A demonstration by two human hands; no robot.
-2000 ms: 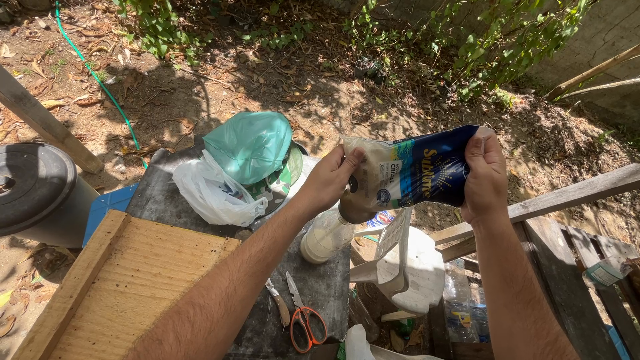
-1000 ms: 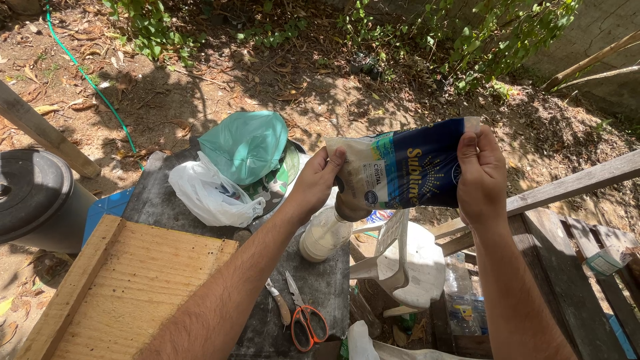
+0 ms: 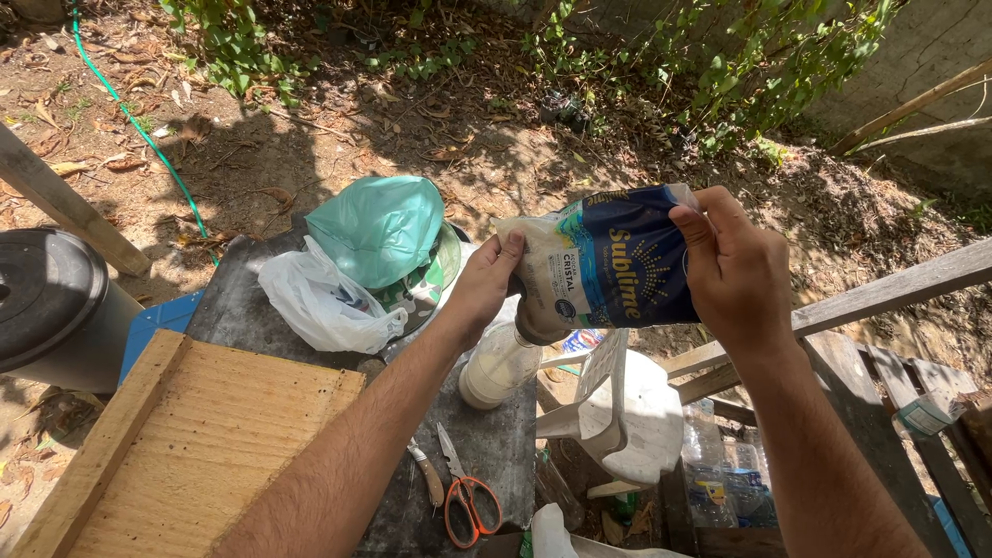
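Observation:
A blue and clear plastic bag of crystal sugar (image 3: 620, 263) is held level by both hands. My left hand (image 3: 484, 287) pinches its clear lower end, and my right hand (image 3: 732, 267) grips the blue end. Just under the bag's left end is a dark, rounded funnel-like piece (image 3: 539, 318), partly hidden, over the mouth of a clear plastic bottle (image 3: 500, 368) with pale contents. Orange-handled scissors (image 3: 469, 496) and a knife with a wooden handle (image 3: 428, 474) lie on the dark table (image 3: 496, 449) below the bottle.
A white plastic bag (image 3: 325, 298), a green plastic bag (image 3: 380, 225) and a camouflage cap (image 3: 422, 287) lie on the table. A wooden board (image 3: 209, 449) covers its left part. Right are a white plastic chair (image 3: 635, 411), empty bottles (image 3: 721, 473) and a wooden rail (image 3: 891, 291).
My right hand and the blue end of the bag have moved slightly lower since the frame of one second ago. Both hands have kept hold of the bag.

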